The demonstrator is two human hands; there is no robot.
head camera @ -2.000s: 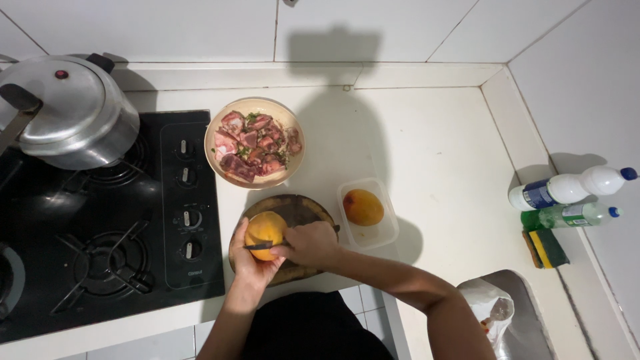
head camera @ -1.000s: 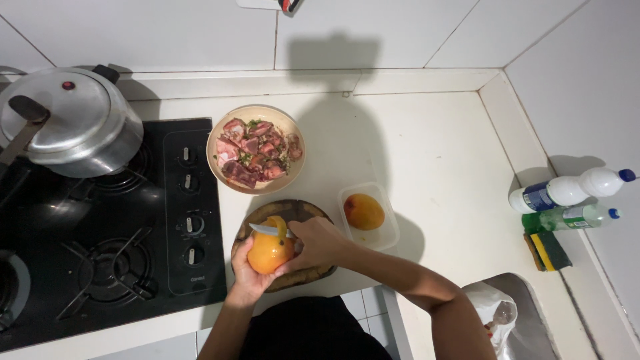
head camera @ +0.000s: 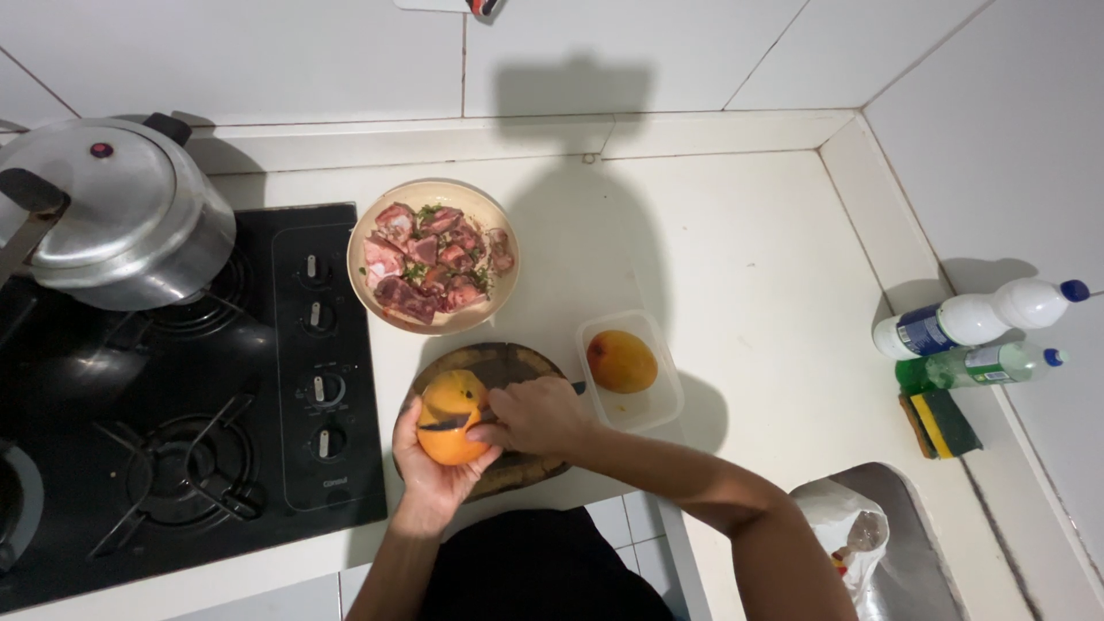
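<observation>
My left hand (head camera: 431, 457) cups a yellow-orange mango (head camera: 453, 444) from the left and below, above a round dark wooden board (head camera: 517, 474). In my right hand (head camera: 539, 418) is a knife, its blade (head camera: 444, 424) lying across the mango; my fingers hide most of the handle. A strip of peel (head camera: 457, 392) hangs at the mango's upper side. Right of the board, a second mango (head camera: 622, 361), yellow with a reddish patch, lies in a clear plastic container (head camera: 642, 420). Behind the board, a round cream bowl (head camera: 360, 297) holds raw meat pieces (head camera: 431, 259) with chopped herbs.
At left, a metal pressure cooker (head camera: 112, 216) stands on the black gas cooktop (head camera: 332, 517). Two plastic bottles (head camera: 975, 319) and a sponge (head camera: 940, 424) are along the right wall. A white plastic bag (head camera: 841, 526) lies in the metal sink (head camera: 914, 561) at lower right.
The blade has moved from the mango's upper side, where it was one second ago, to lower across its middle. Both hands stay on the mango and knife over the board.
</observation>
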